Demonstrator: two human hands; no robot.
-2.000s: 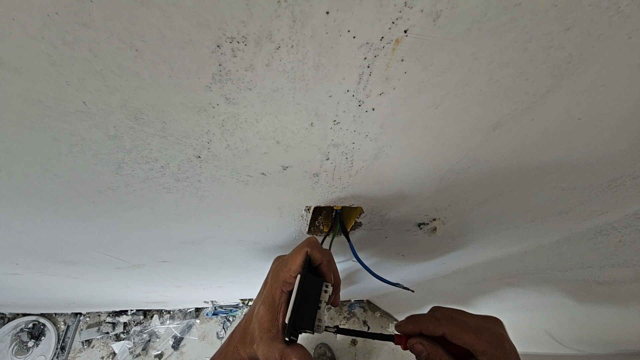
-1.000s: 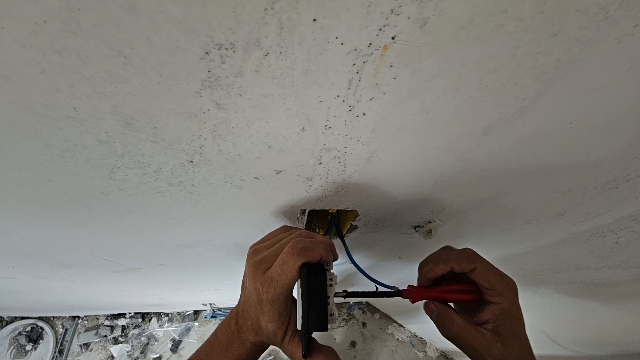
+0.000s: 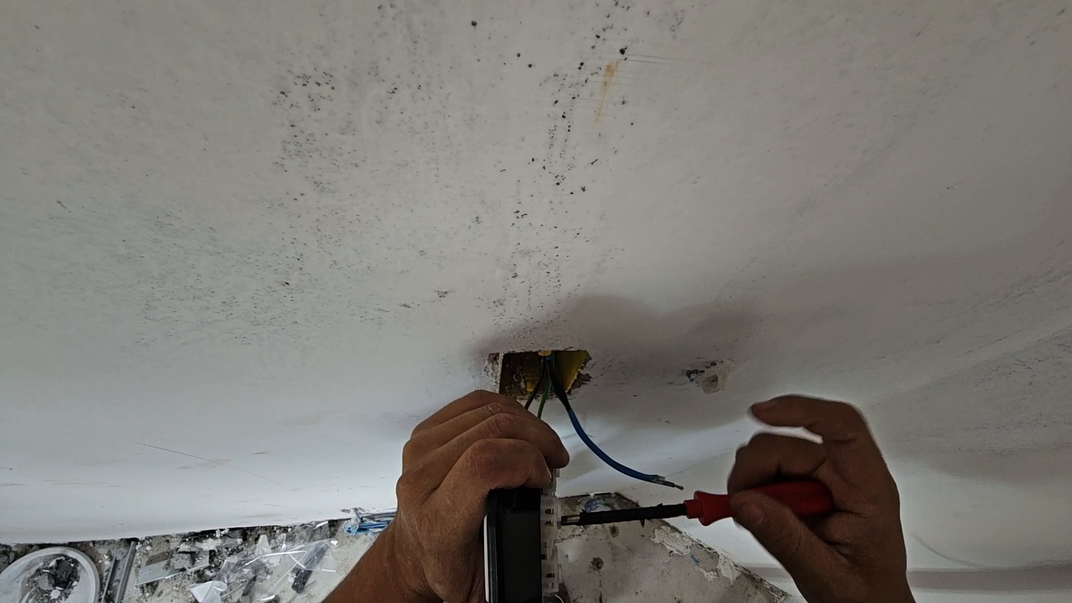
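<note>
My left hand [image 3: 481, 494] grips a black electrical device [image 3: 515, 544] with a whitish terminal side [image 3: 550, 544], just below a yellow wall box [image 3: 571, 368] set in the wall. My right hand [image 3: 825, 502] holds a screwdriver with a red handle [image 3: 775, 501] and a dark shaft; its tip is at the terminal side. A blue wire [image 3: 599, 448] with a bared end curves out of the box and hangs free above the shaft. Dark and green wires [image 3: 543, 398] run from the box down behind my left hand, where their ends are hidden.
The pale wall [image 3: 335, 251] bears dark specks and a small damaged patch [image 3: 710, 375] right of the box. Below, rubble and plastic scraps [image 3: 268, 561] lie on the floor beside a round white container [image 3: 50, 576] at the lower left.
My left hand has turned the device more upright since two seconds ago. My right hand has risen, bringing the screwdriver nearly level, and its upper fingers have lifted off the handle since one second ago.
</note>
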